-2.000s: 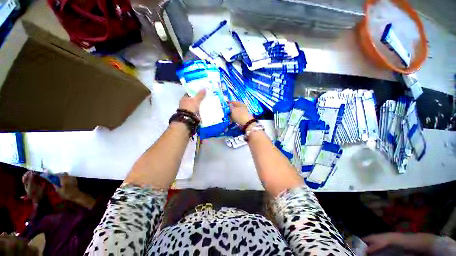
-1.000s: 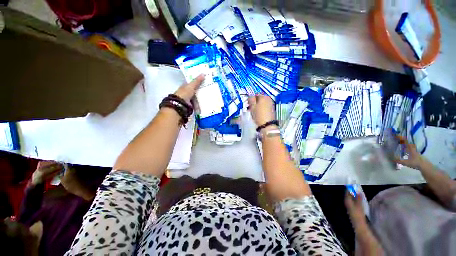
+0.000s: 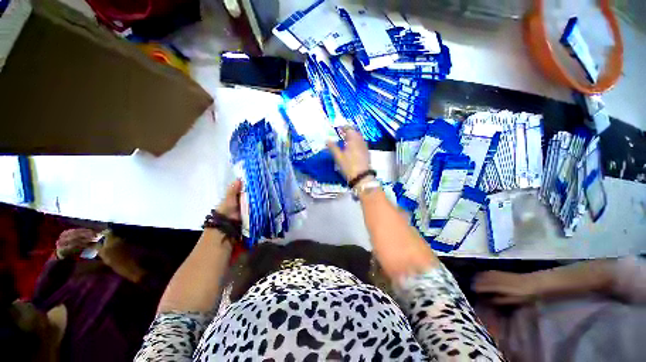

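My left hand (image 3: 231, 201) holds a thick stack of blue-and-white cartons (image 3: 265, 184) by its left side, near the bench's front edge. The stack's edges show as blue and white stripes. My right hand (image 3: 350, 152) is at the right side of a smaller pile of the same cartons (image 3: 308, 120), with its fingers at the pile's edge; whether it grips one is unclear. A fanned heap of cartons (image 3: 389, 92) lies just beyond, and more lie in rows (image 3: 443, 191) to the right.
A large brown cardboard box (image 3: 92, 92) stands at the left. A black phone (image 3: 253, 71) lies on the bench behind the cartons. An orange basket (image 3: 613, 67) is at the back right. Another person's arm (image 3: 545, 283) is at the lower right, and another person's hand (image 3: 78, 242) at the lower left.
My left hand has moved down and left with a stack of cartons from the pile. My right hand has moved slightly left. A carton now lies at the bench's front right, and the neighbour's hand has withdrawn.
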